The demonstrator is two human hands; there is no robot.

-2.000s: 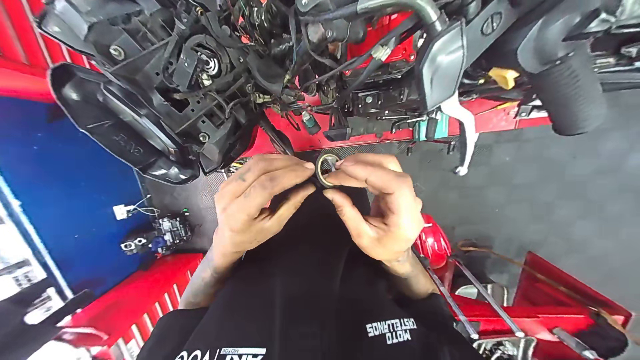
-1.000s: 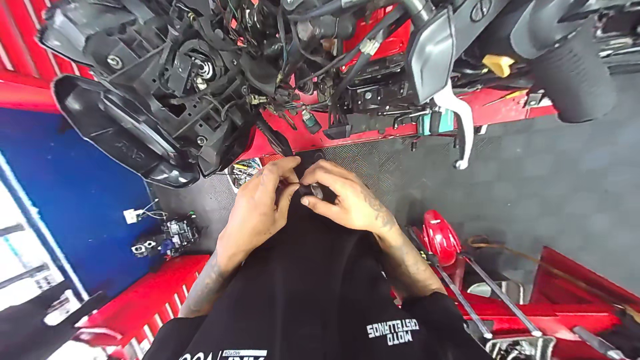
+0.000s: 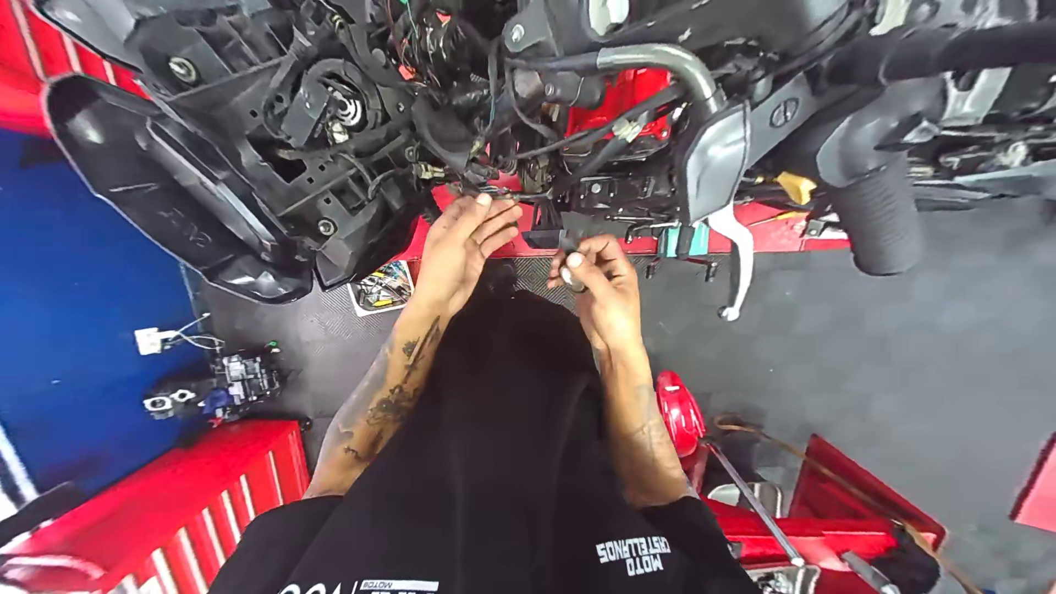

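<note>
My left hand [image 3: 462, 247] reaches up to the motorcycle's wiring harness [image 3: 487, 177], its fingertips at the thin wires there; whether it pinches one is not plain. Lower and to the right, my right hand [image 3: 606, 285] holds a roll of tape [image 3: 571, 280], dark with a pale centre, between thumb and fingers. Above both hands is the partly stripped motorcycle, with a black plastic housing [image 3: 338, 157] on the left and a handlebar grip [image 3: 874, 214] on the right.
A silver brake or clutch lever [image 3: 737, 256] hangs down right of my right hand. A tray of small tools [image 3: 382, 289] lies below the black fairing panel [image 3: 181, 198]. Mechanical parts [image 3: 243, 379] stand at lower left, near a red cabinet [image 3: 190, 495]. A red stand [image 3: 681, 412] is at lower right.
My hands were together over my lap around the ring-shaped roll; now they are apart. The left has moved up to the wires, and the right has moved to the right with the roll.
</note>
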